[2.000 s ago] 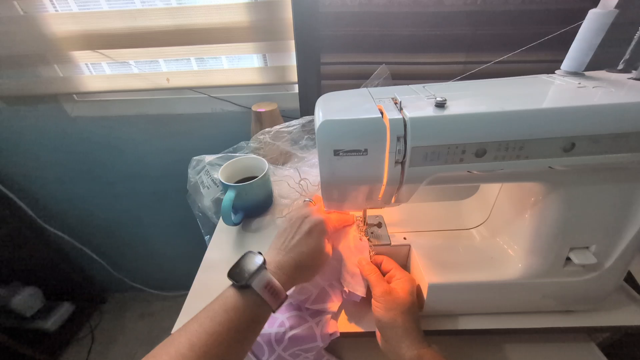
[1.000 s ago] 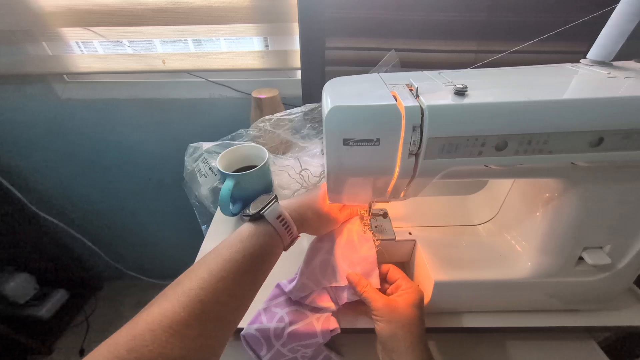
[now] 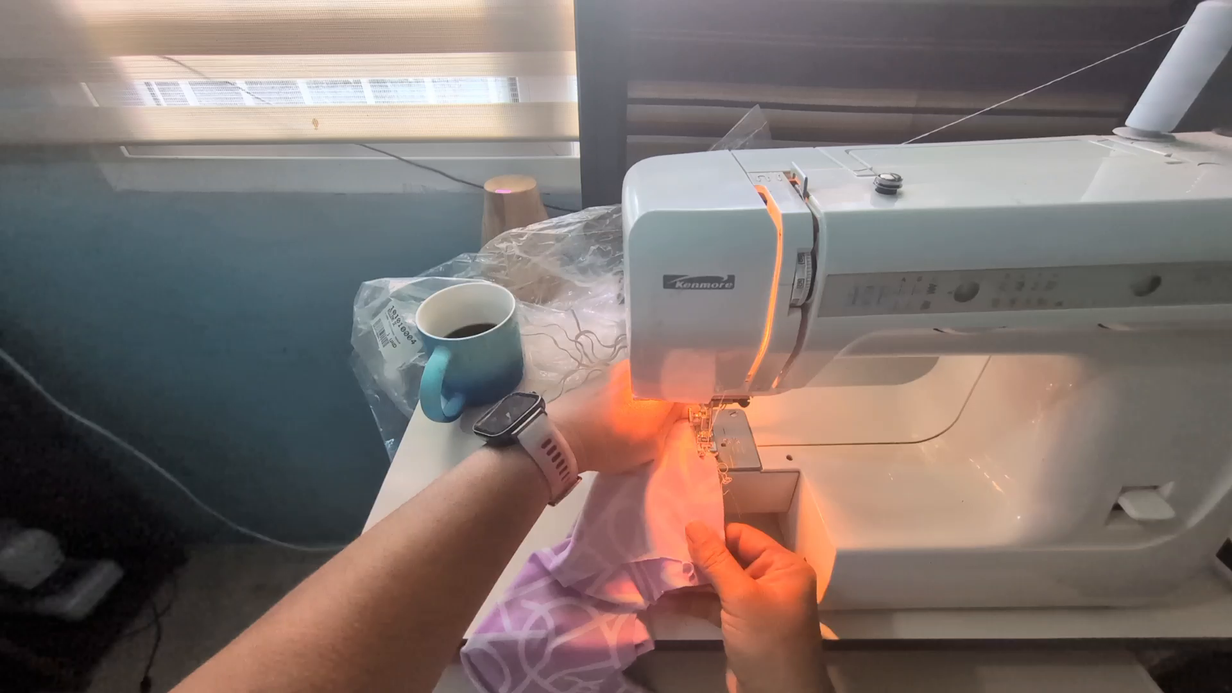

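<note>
A purple patterned fabric piece [image 3: 626,525] runs from the presser foot [image 3: 705,428] of a white Kenmore sewing machine [image 3: 924,221] down over the table edge. Near the foot, my left hand [image 3: 621,419] lies on the upper left of the fabric, its fingers partly hidden behind the machine head; a smartwatch [image 3: 510,417] is on that wrist. Below the foot, my right hand [image 3: 765,587] pinches the fabric's right edge between thumb and fingers. Orange light falls on both hands and the cloth. Loose threads hang about the foot and metal needle plate [image 3: 736,440].
A blue mug [image 3: 481,361] with dark liquid stands close to my left wrist, beside a clear plastic bag [image 3: 568,250] and loose threads. A wooden-looking object [image 3: 513,205] is behind them. A white thread cone [image 3: 1179,72] stands on the machine. The white table's edge [image 3: 414,491] lies under my left forearm.
Since the earliest frame my left hand and forearm have moved up and right, and the watch now sits close to the mug. The right hand still pinches the fabric, with more of the cloth showing between the hands.
</note>
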